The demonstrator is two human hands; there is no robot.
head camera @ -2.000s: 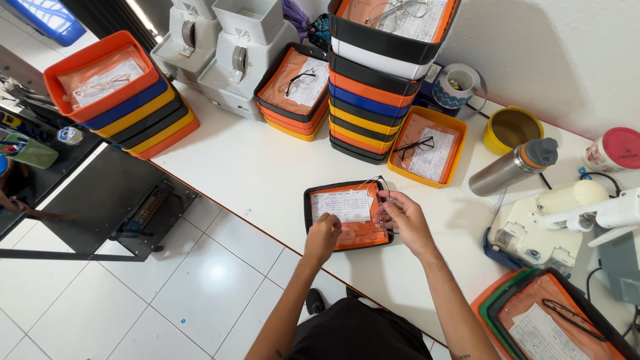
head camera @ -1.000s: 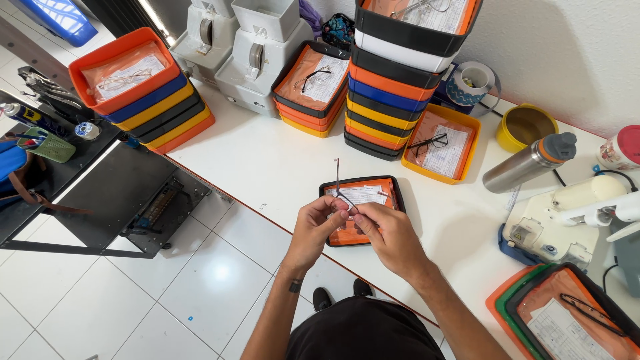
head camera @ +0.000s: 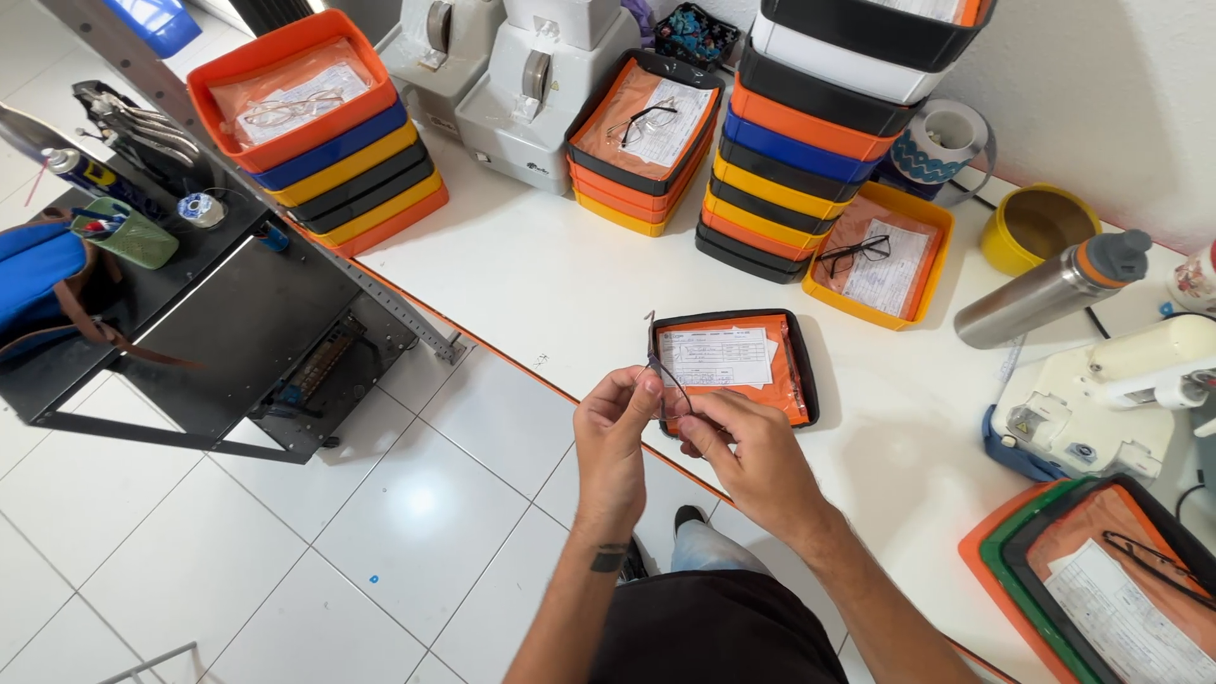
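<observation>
A pair of thin-framed eyeglasses (head camera: pixel 673 380) is held up between both my hands, one temple arm pointing upward. My left hand (head camera: pixel 617 418) pinches the frame at its left part. My right hand (head camera: pixel 736 432) grips the other side of it, fingers curled. Just beyond my hands lies a black plastic tray (head camera: pixel 812 380) with an orange sheet or pouch (head camera: pixel 784 394) and a printed paper form (head camera: pixel 717 356) that bears writing. My hands overlap the tray's near edge in the view. Fine details of the lenses are hidden by my fingers.
Stacked coloured trays (head camera: pixel 332 166) stand at the back left, with a taller stack (head camera: pixel 788 171) behind the work tray. Beside it are a yellow tray (head camera: pixel 879 256) with glasses, a steel bottle (head camera: pixel 1045 290) and a cream machine (head camera: pixel 1092 399). More trays (head camera: pixel 1007 560) sit at right.
Two seconds ago my hands were apart over the black tray. They have come together nearer my body, holding the glasses, and both keep hold of them since one second ago.
</observation>
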